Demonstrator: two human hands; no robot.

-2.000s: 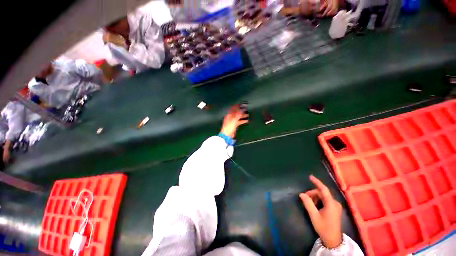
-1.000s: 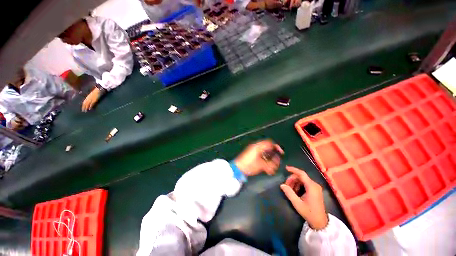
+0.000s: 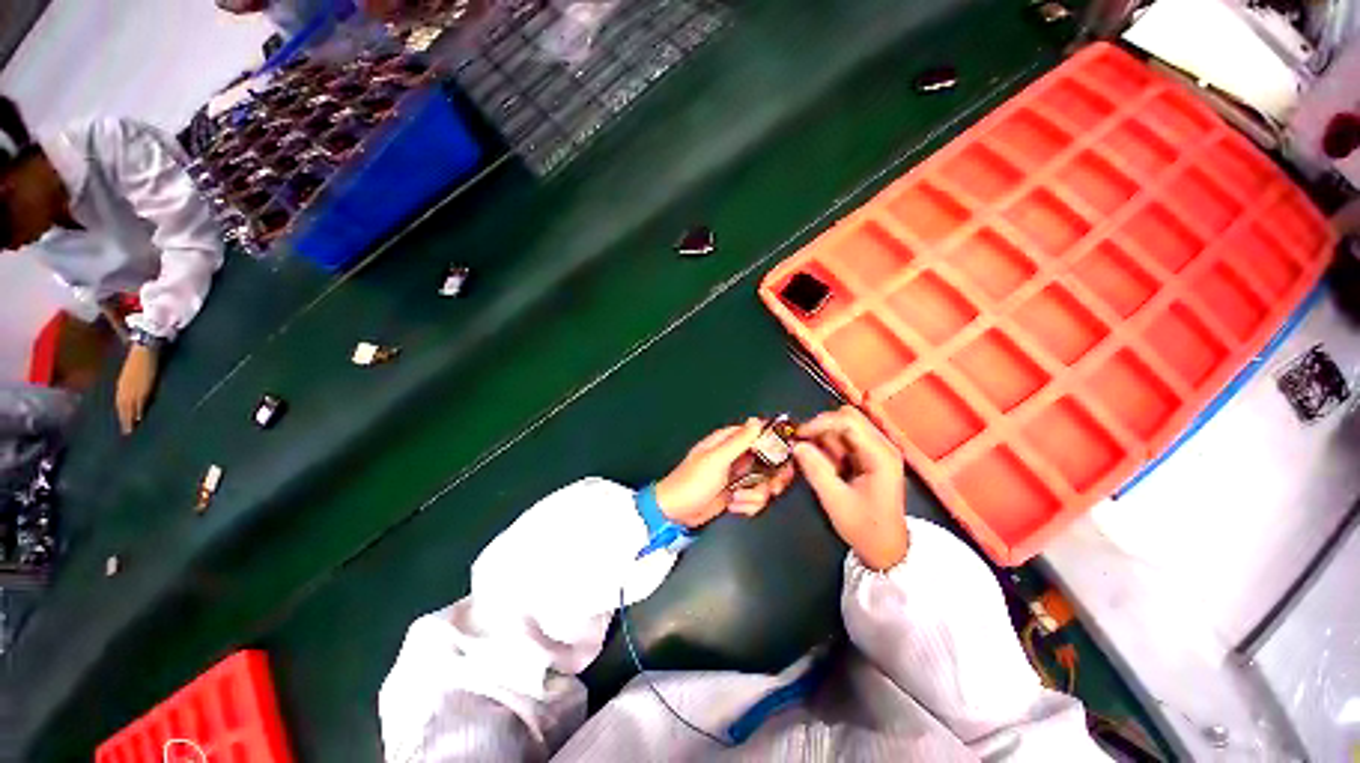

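Observation:
My left hand [image 3: 723, 474], with a blue wrist strap [image 3: 658, 517], holds a small watch module [image 3: 770, 446] with a pale face up. My right hand [image 3: 858, 474] is beside it, its thumb and fingertips together at the module's right edge, by a small gold-orange tab. Whether the right fingers grip the tab or something else is too small to tell. The orange-red component tray [image 3: 977, 368] lies to the right of my hands, with one dark module [image 3: 807, 292] in its left corner pocket.
Modules lie spaced along the green belt [image 3: 555, 316]. A blue bin [image 3: 391, 176] heaped with modules and a grey grid tray [image 3: 574, 82] are across it. A person in white sits at upper left. A second orange-red tray [image 3: 209, 724] is at lower left, the white machine base [image 3: 1193, 596] at right.
My left hand has come back from the belt with a module and met my right hand. The view has swung right, so the trays and bin appear further left.

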